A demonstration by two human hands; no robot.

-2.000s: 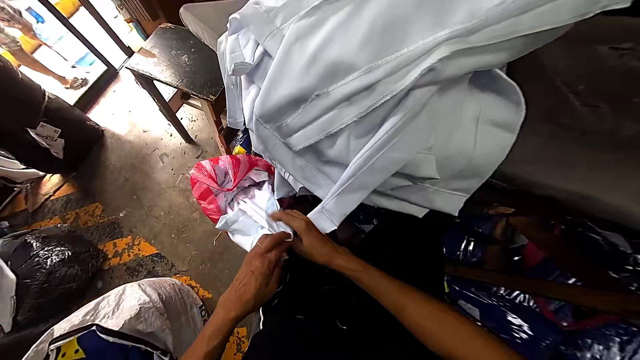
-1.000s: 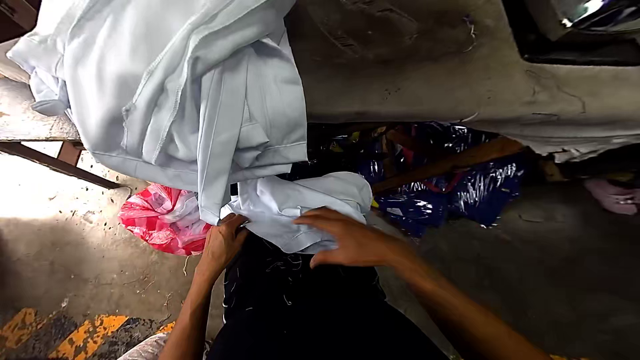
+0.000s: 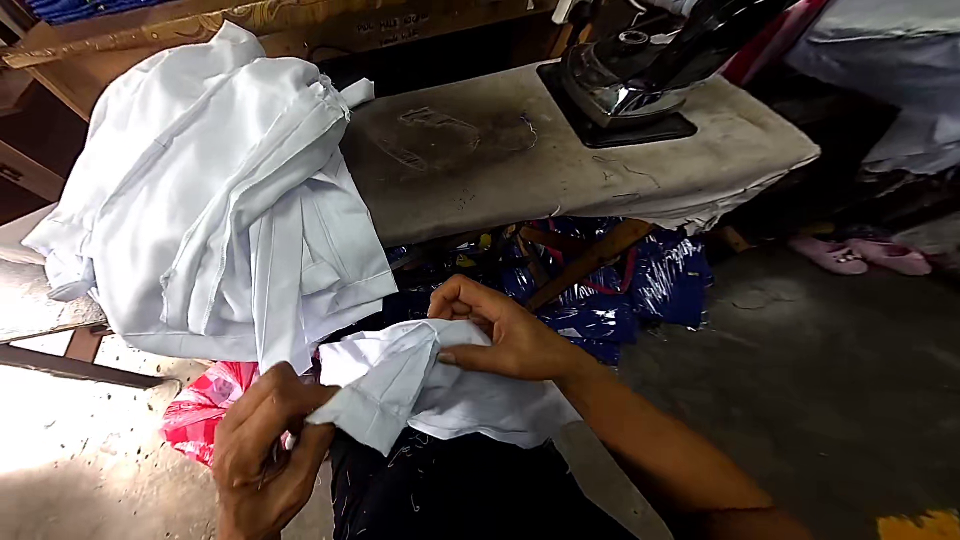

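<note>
A piece of white cloth (image 3: 480, 405) lies across my lap on dark trousers. My left hand (image 3: 274, 442) pinches its left corner between thumb and fingers; something small and metallic, too hidden to name, shows inside that palm. My right hand (image 3: 502, 337) grips the cloth's upper edge, thumb on top and fingers curled behind. Just above my left hand, a big heap of white sewn garments (image 3: 202, 202) hangs over the front edge of the padded ironing board. A red and white plastic bag (image 3: 202, 412) sits on the floor behind my left hand.
An electric iron (image 3: 622, 82) stands on a dark rest on the padded ironing board (image 3: 465, 165). Plastic-wrapped blue packs (image 3: 667, 277) and a wooden bar (image 3: 592, 262) are beneath it. Pink shoes (image 3: 862, 255) stand on the floor at right. A cardboard box (image 3: 300, 30) bearing writing is behind.
The white cloth was drawn from beside the red bag onto my lap. My right hand, apart and spread over the cloth one second ago, now grips its edge. The view has swung right.
</note>
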